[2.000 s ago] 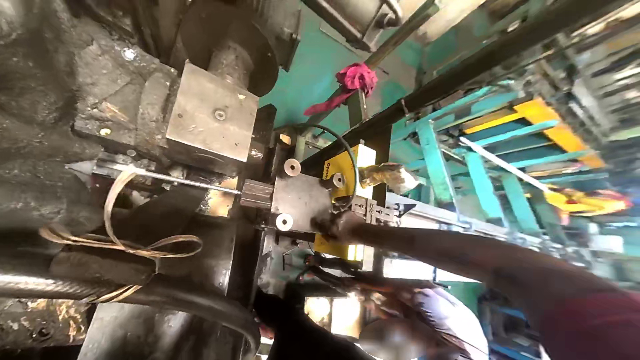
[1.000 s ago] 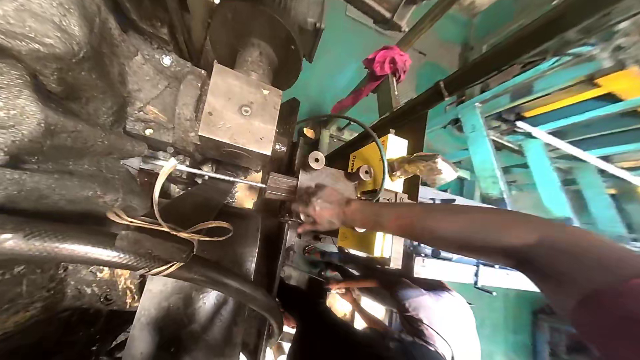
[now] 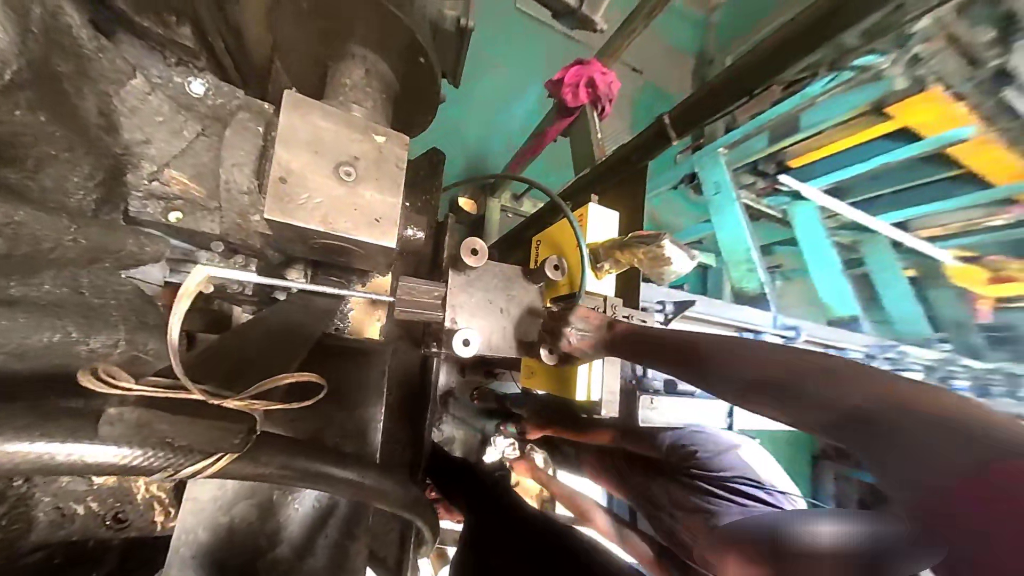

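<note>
My right hand (image 3: 580,332), its bare arm coming in from the right, is at the right edge of a flat metal plate (image 3: 496,308) with round metal rollers (image 3: 474,251) at its corners. The fingers are dark and blurred, so their grip is unclear. Beside the plate stands a yellow box-shaped unit (image 3: 560,240) bearing writing. A ribbed metal block (image 3: 420,298) adjoins the plate's left side, and a thin metal rod (image 3: 320,286) runs from it to a pointed metal tip (image 3: 148,276). My left hand does not show.
A tan strap (image 3: 240,398) is tied around a thick black hose (image 3: 320,468). A square metal block (image 3: 340,172) sits above the rod. A dark cable (image 3: 552,196) arches over the yellow unit. Another person (image 3: 680,472) works below, hands near shiny material. Pink cloth (image 3: 584,84) hangs on a bar.
My right hand was over the left part of the plate one second ago and has moved back to its right edge, uncovering the plate's face.
</note>
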